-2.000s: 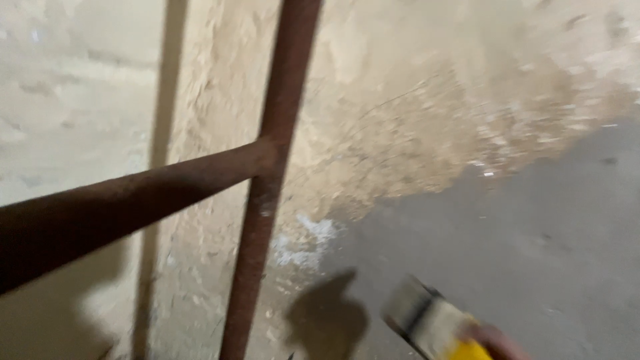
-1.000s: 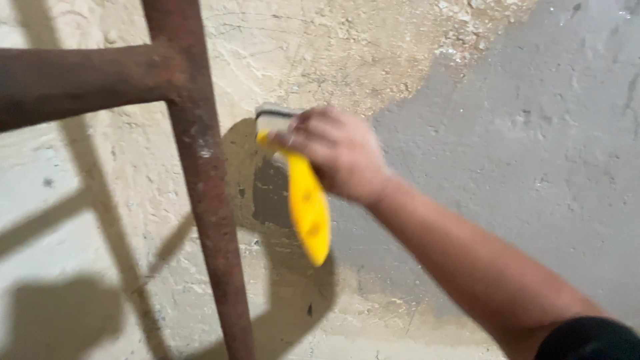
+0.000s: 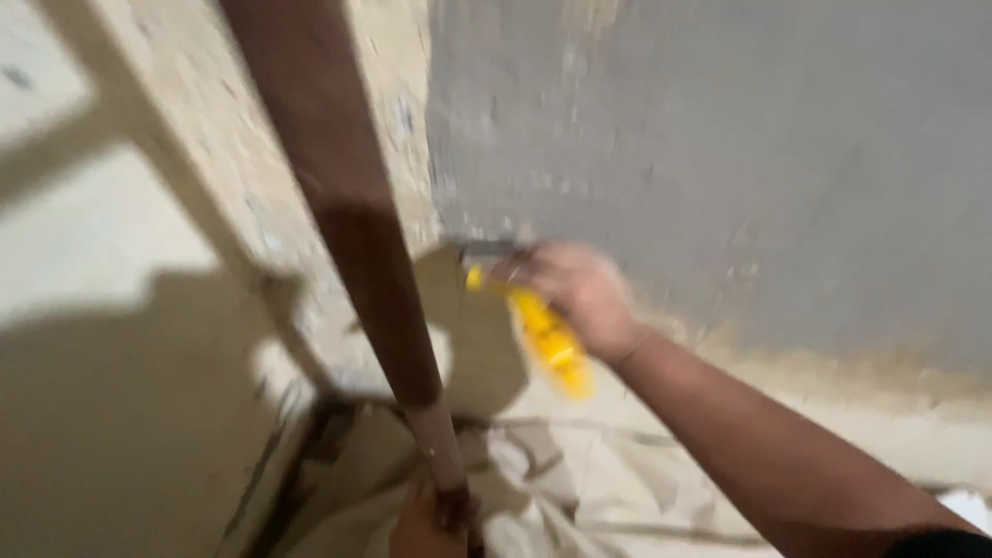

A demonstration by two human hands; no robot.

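My right hand (image 3: 581,291) grips a paintbrush with a yellow handle (image 3: 550,337), its bristle end against the wall at the lower left border of a grey coated area (image 3: 697,155). The brush is blurred and its bristles are partly hidden by my fingers. At the bottom of the view, my left hand (image 3: 430,523) is closed around the lower part of a rusty brown metal pole (image 3: 364,256), which slants across the view to the left of the brush.
Bare beige plaster (image 3: 395,116) borders the grey area on the left and below. Crumpled light sheeting (image 3: 612,480) lies at the foot of the wall. Shadows of the pole and of a person fall on the pale side wall (image 3: 101,232).
My left hand has come into view on the pole. My right hand, with the brush, is now lower on the wall, and grey now covers the wall beside the brush. The view has shifted downward.
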